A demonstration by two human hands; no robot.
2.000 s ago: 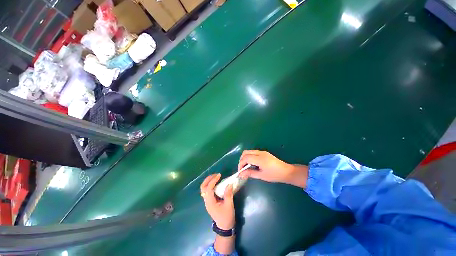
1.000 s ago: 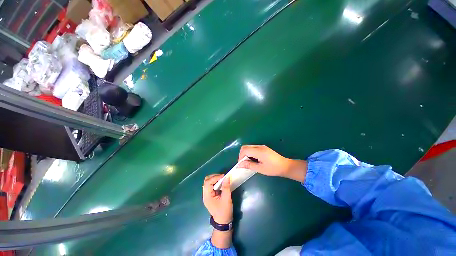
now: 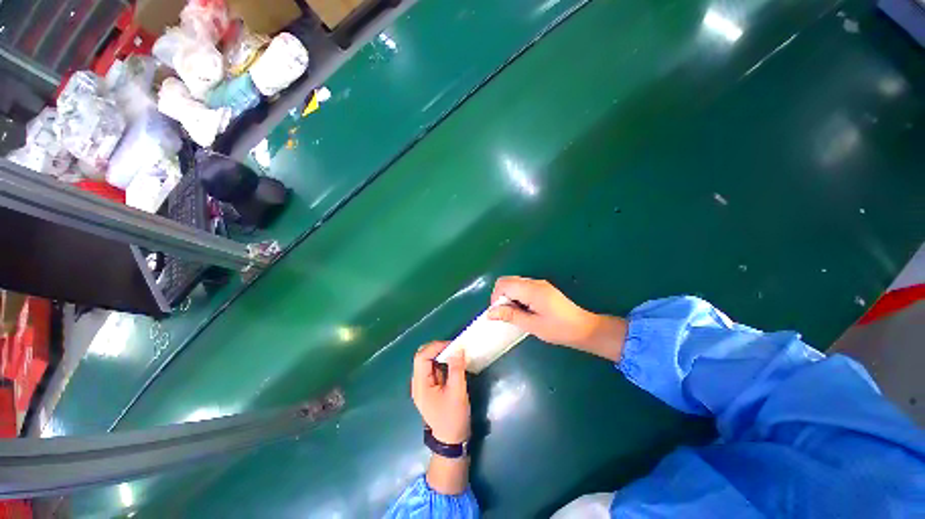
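A thin whitish stack, which looks like label sheets [image 3: 487, 339], is held between my two hands above the glossy green belt [image 3: 629, 233]. My left hand [image 3: 441, 390], with a dark wristband, grips its lower left end. My right hand [image 3: 546, 314], in a blue sleeve, grips its upper right end with the thumb on top. The stack lies nearly flat, its broad face turned up. No print can be made out on it. My fingers hide both ends.
Grey metal posts [image 3: 183, 446] cross the left side. A black laptop-like object [image 3: 188, 218] and a round black object [image 3: 228, 180] stand at the belt's far edge. Beyond are plastic bags [image 3: 96, 117], cardboard boxes [image 3: 264, 14] and red crates [image 3: 36, 340].
The stack was bent and seen nearly edge-on; now it is flatter and shows its broad face. My right hand has moved slightly up. Both hands keep their hold.
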